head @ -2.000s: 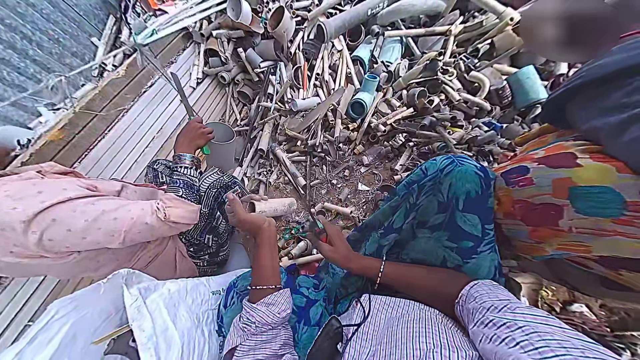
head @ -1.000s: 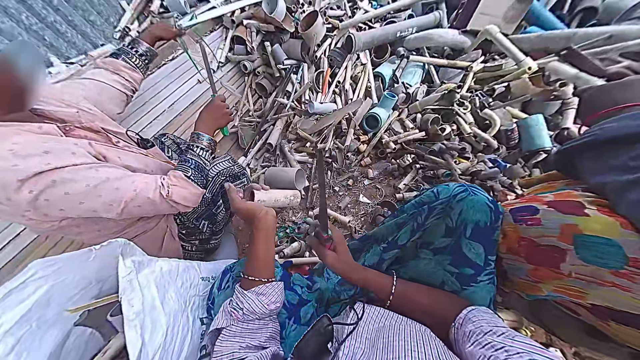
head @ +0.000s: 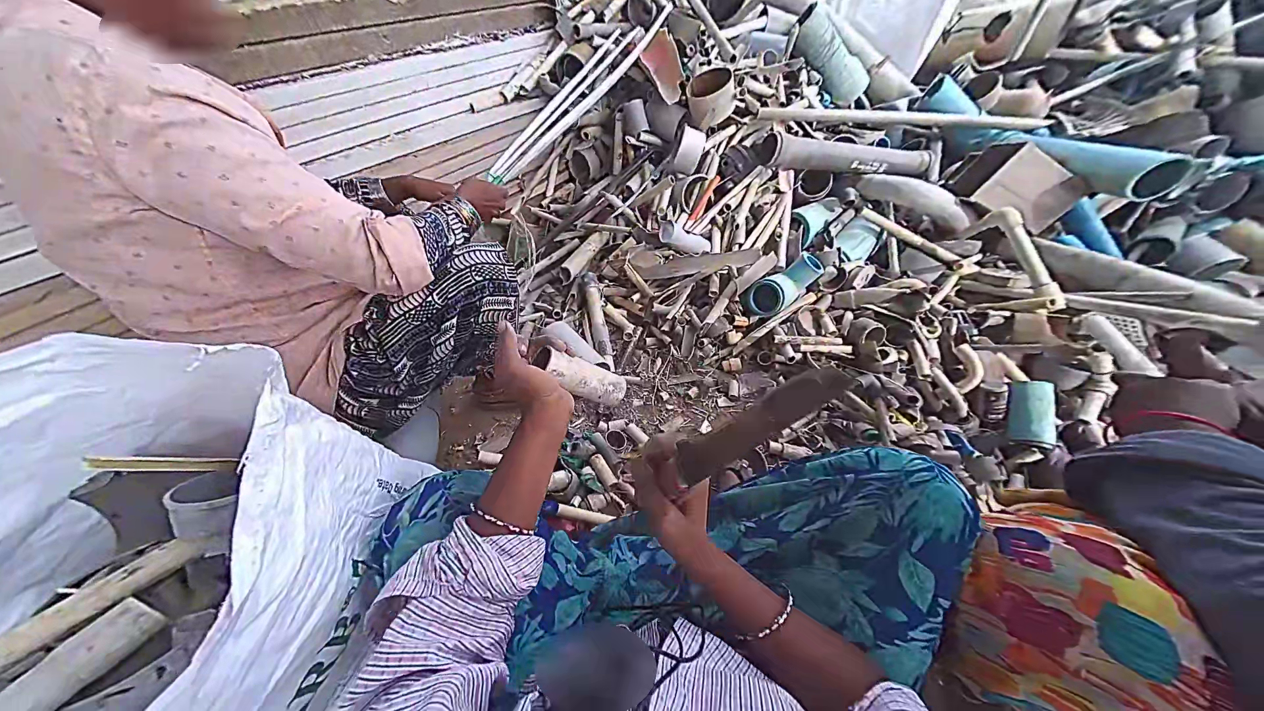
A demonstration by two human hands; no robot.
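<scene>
My left hand [head: 528, 375] is raised in front of my knees, its thumb pointing up, and it grips the near end of a short, dirty off-white plastic pipe piece [head: 588, 377]. My right hand [head: 673, 499] is closed around the handle end of a large, broad-bladed knife [head: 760, 425], its dark blade tilted up to the right over the scrap. Small pipe fittings [head: 597, 459] lie on the ground between my two hands. Most of the fingers of my left hand and the handle of the knife are hidden or blurred.
A heap of scrap pipes [head: 691, 247] spreads ahead. On the left a person in a pink top [head: 217, 197] holds thin white strips [head: 583, 94]. An open white woven sack [head: 306, 494] with pipe pieces stands at lower left. Another person's dark-clothed limb [head: 1165, 513] is at right.
The knife, upright in my right hand a second ago, now slants to the right. The person at left now holds thin strips instead of a blade. The view has shifted.
</scene>
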